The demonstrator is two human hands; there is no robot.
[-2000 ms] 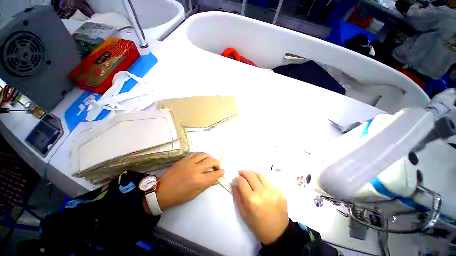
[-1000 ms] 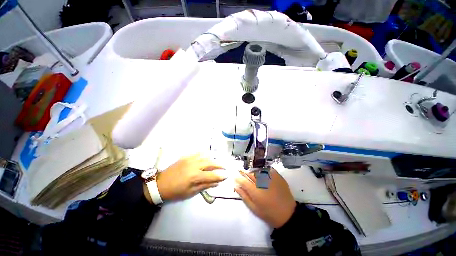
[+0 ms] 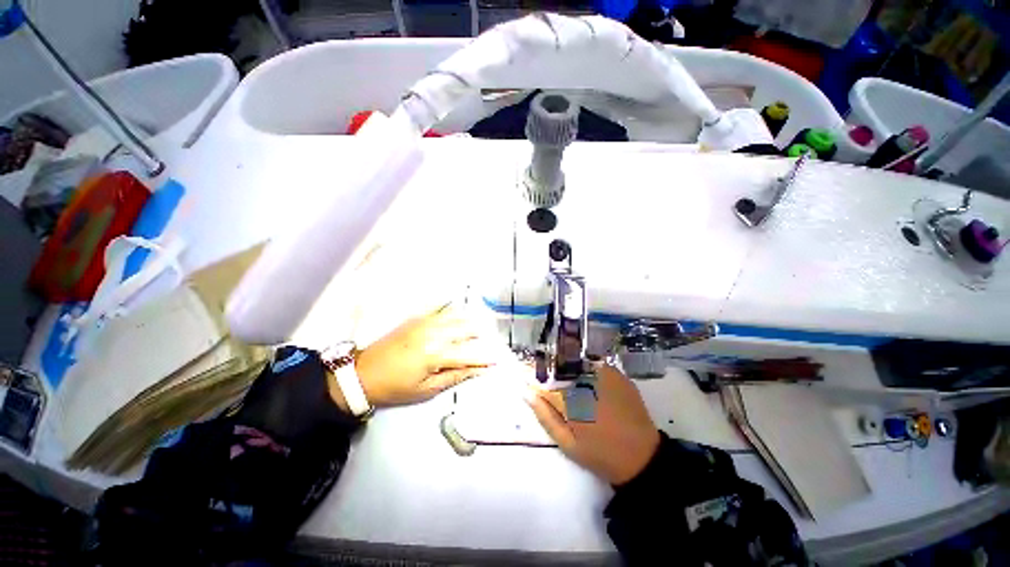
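My left hand [image 3: 426, 357] lies flat on the machine bed, left of the needle area, fingers pointing right. My right hand [image 3: 604, 426] rests on the bed just right of and below the presser foot area, partly hidden by metal machine parts. A pale fabric piece [image 3: 501, 401] seems to lie under and between the fingers, washed out by glare. The needle bar and its metal guard [image 3: 569, 321] stand above it. A small grey piece [image 3: 456, 434] sits on the bed left of the fabric. The needle tip is hidden.
A stack of cut pieces [image 3: 144, 360] lies at left, near a red box [image 3: 91, 235] and white strap. The white sewing lamp [image 3: 321, 238] arches over the machine. Beige sewn pieces [image 3: 803, 443] and bobbins [image 3: 917, 428] lie at right. Thread cones [image 3: 814, 143] stand behind.
The view has swung from the left table to the machine. Over the last second my left hand has moved slightly up and away from the small grey piece; my right hand has barely moved.
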